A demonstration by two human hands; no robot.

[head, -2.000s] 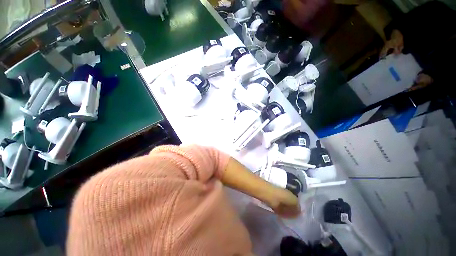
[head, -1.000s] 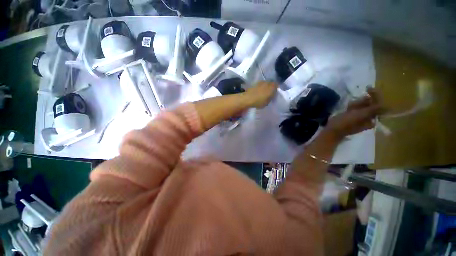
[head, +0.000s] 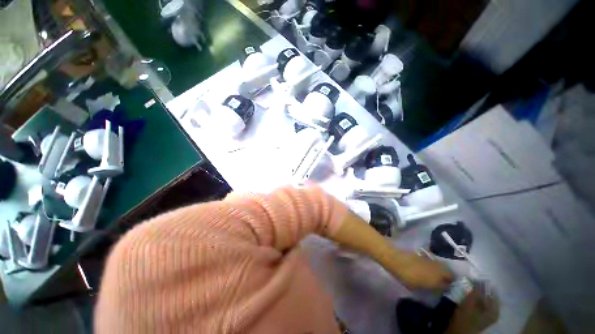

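My left hand (head: pixel 427 274) reaches to the lower right, blurred, over the white sheet (head: pixel 515 254). My right hand (head: pixel 477 311) is close beside it, blurred and partly cut off by the lower edge. A small whitish item (head: pixel 462 287) shows between the hands; I cannot tell which hand holds it. A black camera head (head: pixel 450 240) lies just above my hands, with thin white rods across it. Another black camera head (head: pixel 417 314) is below my left hand. Whether my fingers grip anything is not clear.
White cameras with black heads (head: pixel 381 168) stand in rows on the sheet. More cameras (head: pixel 101 143) lie on the green bench (head: pixel 153 134) at left. White boxes (head: pixel 499 153) are stacked at right. A group of cameras (head: pixel 326 39) is at the top.
The view has swung round from the row of cameras and back towards the left bench. My hands, apart one second ago, are now close together by the black camera head.
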